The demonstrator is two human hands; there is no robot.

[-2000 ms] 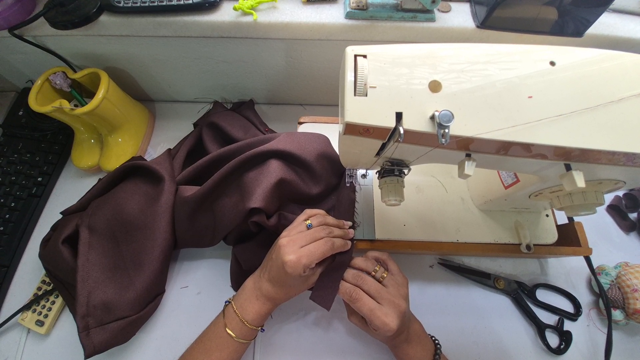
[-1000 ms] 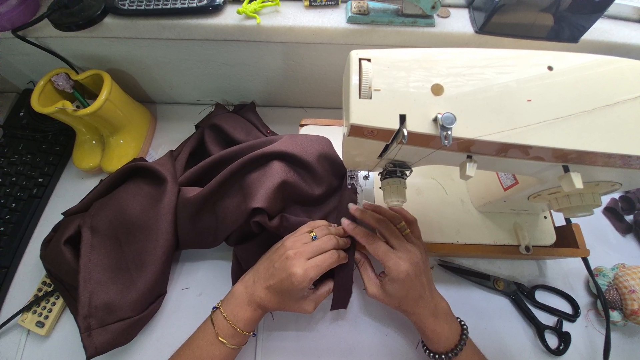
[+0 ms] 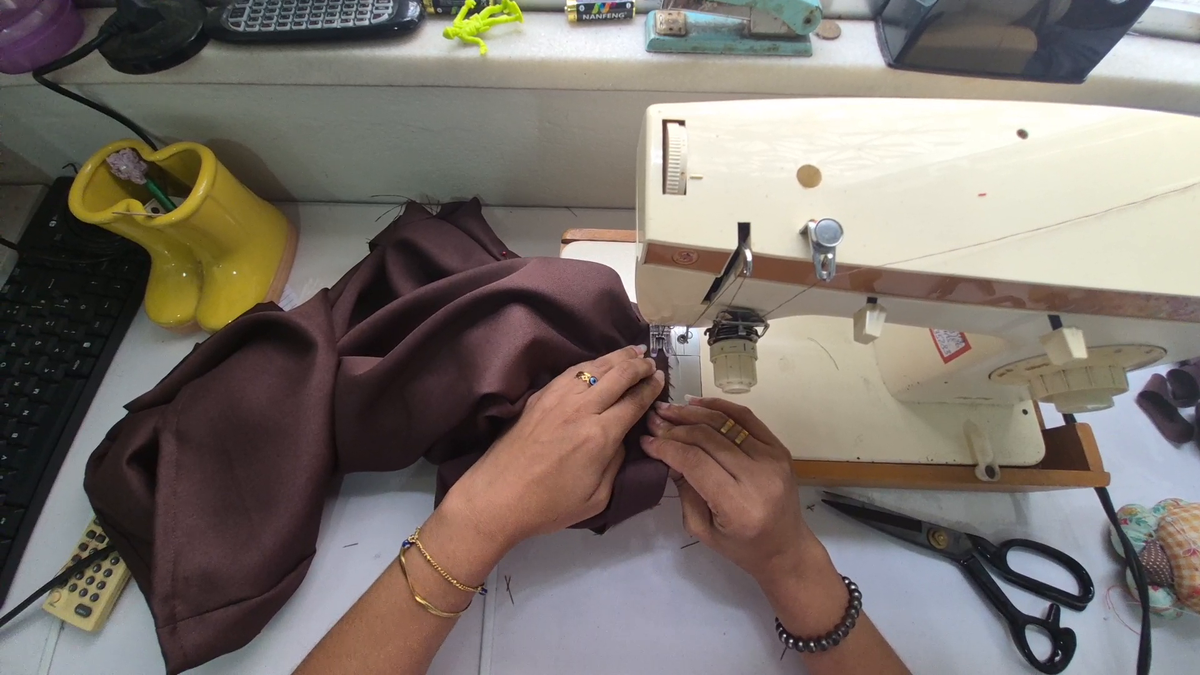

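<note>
Dark brown fabric [image 3: 412, 356] lies bunched over the left part of the table, its right edge running up to the presser foot of a cream sewing machine [image 3: 891, 216]. My left hand [image 3: 562, 441] rests on the fabric, its fingertips close in front of the presser foot [image 3: 662, 339]. Lower on the same edge, my right hand [image 3: 731, 469] pinches the cloth between thumb and fingers. Loose threads show along that edge. The needle tip is too small to make out.
Black-handled scissors [image 3: 975, 553] and a patchwork pincushion [image 3: 1181, 553] lie at the right. A black cord [image 3: 1130, 562] runs between them. Yellow boot-shaped holder [image 3: 225, 234], black keyboard [image 3: 56, 337] and remote control [image 3: 89, 581] are at the left. A teal stapler [image 3: 731, 33] stands on the ledge.
My left hand has moved up along the fabric edge toward the presser foot. My right hand went up to the cloth edge, then came slightly back down. The strip's lower end now looks folded wider.
</note>
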